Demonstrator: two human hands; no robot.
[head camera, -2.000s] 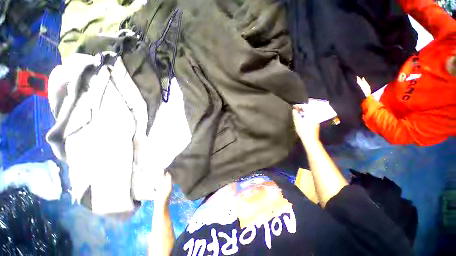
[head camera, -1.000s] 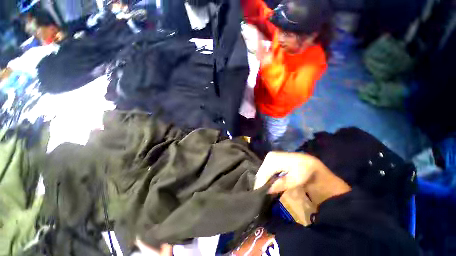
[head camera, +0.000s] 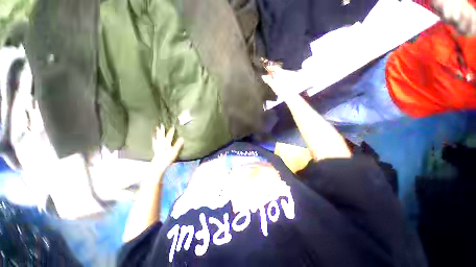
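A dark olive-brown blazer (head camera: 68, 78) lies spread with its shiny green lining (head camera: 193, 94) facing up. A small white care label (head camera: 185, 117) shows on the lining. My left hand (head camera: 166, 146) rests with fingers spread on the lining's lower edge, beside the label. My right hand (head camera: 276, 78) is at the blazer's right edge. Something small, dark and brownish shows at its fingertips; blur and glare hide whether it is held.
Pale garments (head camera: 78, 187) lie at the left. A dark navy heap (head camera: 297, 26) lies at the top. White paper or board (head camera: 355, 52) runs along the right table edge. A person in an orange-red top (head camera: 428, 73) stands at the right. Blue floor (head camera: 386, 135) shows below.
The view has swung back down from the right. The brown blazer now shows its green lining instead of its outside. My left hand now lies spread on it.
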